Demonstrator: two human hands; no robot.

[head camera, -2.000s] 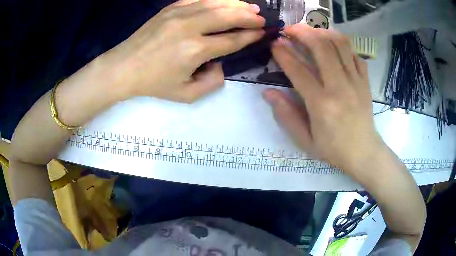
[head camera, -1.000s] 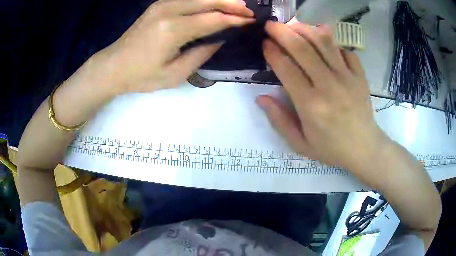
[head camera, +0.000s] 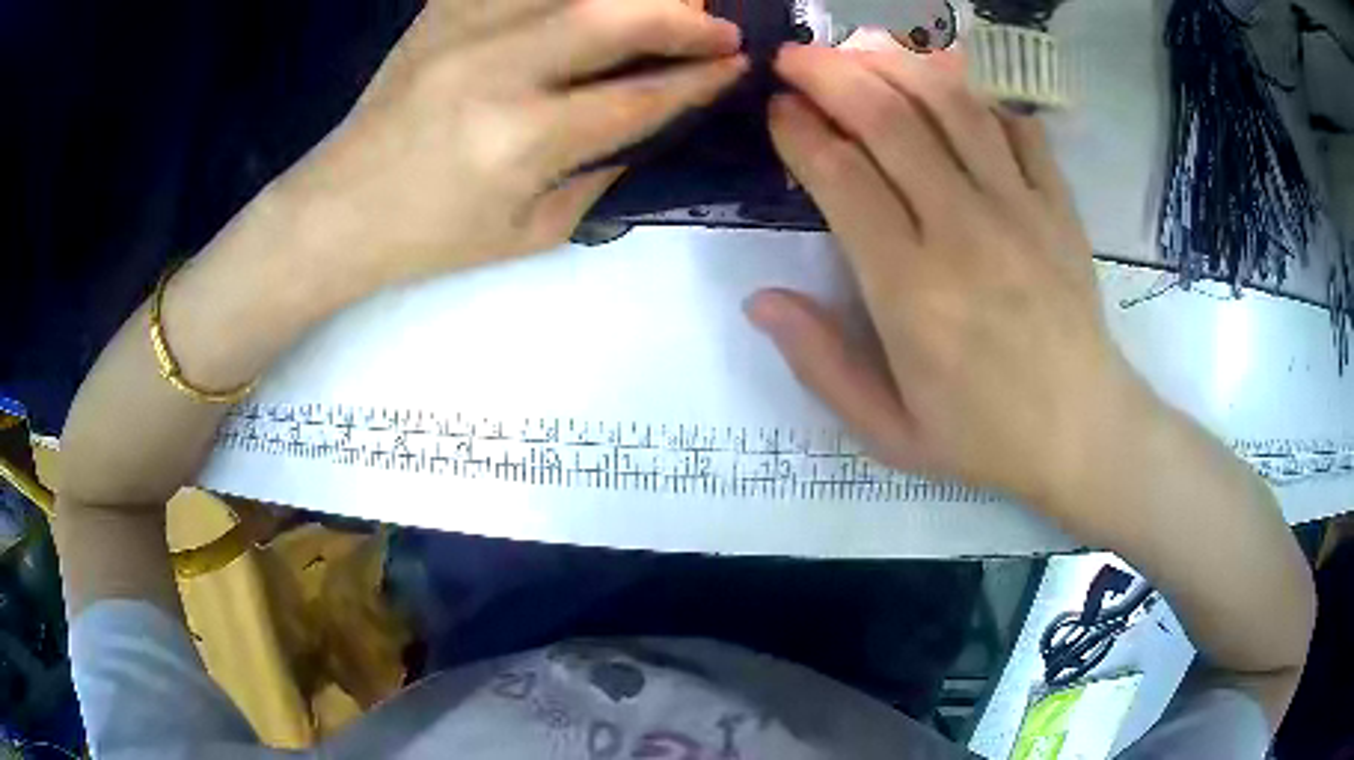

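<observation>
A dark navy garment (head camera: 691, 186) covers the machine bed and the table's left side. My left hand (head camera: 490, 141) holds it, fingers stretched towards the needle area and thumb bent below them. My right hand (head camera: 965, 267) lies palm down with its fingertips on the cloth's right edge, beside my left fingertips; its thumb is spread out over the white table. Part of the metal needle plate (head camera: 876, 18) shows at the top edge. The needle and presser foot cannot be made out.
A cream ribbed block (head camera: 1017, 63) and a black thread bundle (head camera: 1233, 149) are right of the needle area. A printed scale (head camera: 624, 456) runs along the white table's front (head camera: 594, 327). Black-handled scissors (head camera: 1091, 624) and a yellow-green packet (head camera: 1077, 720) lie lower right. Yellow cloth (head camera: 319, 609) is lower left.
Both hands and the table details sit slightly higher in the picture. My fingertips stay close together on the cloth. More of the needle plate shows than one second ago.
</observation>
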